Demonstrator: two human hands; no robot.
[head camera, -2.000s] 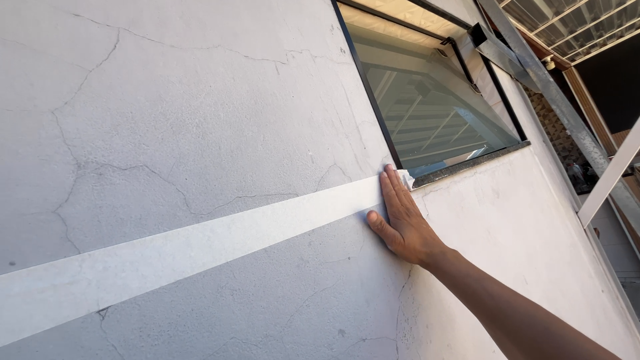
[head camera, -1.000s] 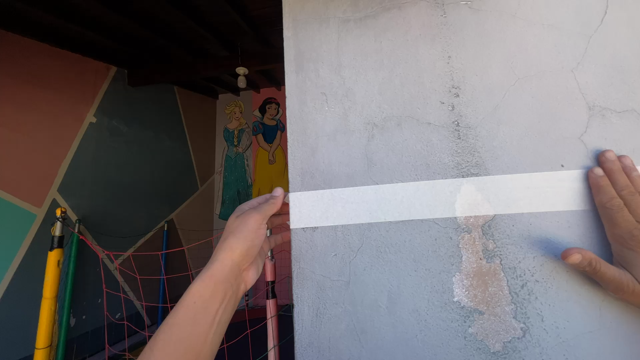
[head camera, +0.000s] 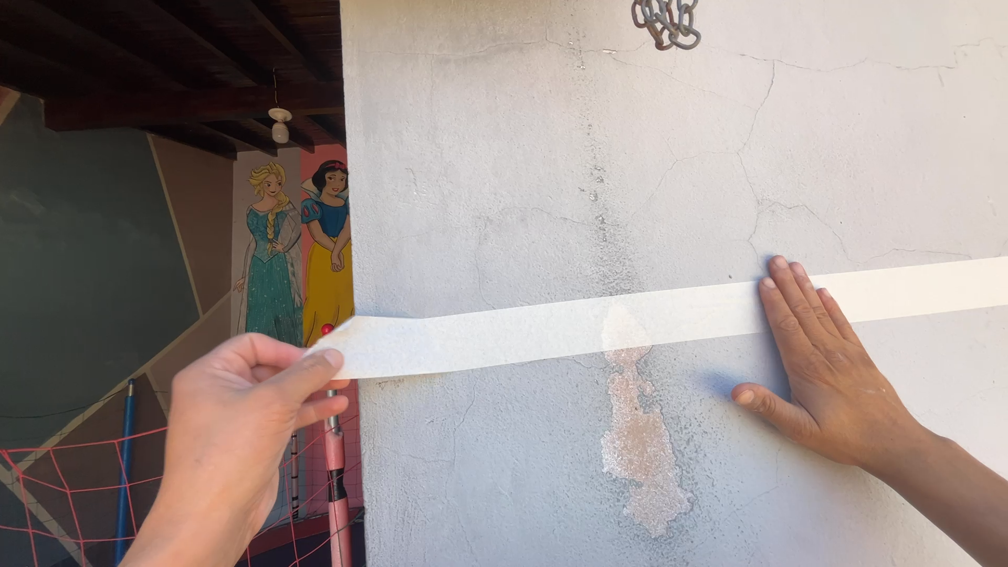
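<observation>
A wide strip of white masking tape (head camera: 512, 335) runs across a cracked, light grey plaster wall (head camera: 488, 197). Its left end sticks out past the wall's vertical edge, pinched between the thumb and fingers of my left hand (head camera: 244, 409). My right hand (head camera: 827, 378) lies flat over the tape farther right, palm toward the wall, fingers pointing up and thumb spread to the left. Between the hands the tape crosses the top of a peeled patch (head camera: 638, 449) in the paint. Whether the tape near the wall's edge is stuck down, I cannot tell.
A metal chain (head camera: 667, 22) hangs at the top of the wall. Beyond the left edge are a red net (head camera: 71, 492), a blue pole (head camera: 126, 472), a pink pole (head camera: 337, 480), a painted mural of two figures (head camera: 272, 252) and a lamp holder (head camera: 279, 126) under a dark roof.
Two seconds ago the view showed a hand on the tape beside a window; it has since swung to the wall's left edge. Since one second ago, the tape's end has come into sight, pinched in my left hand.
</observation>
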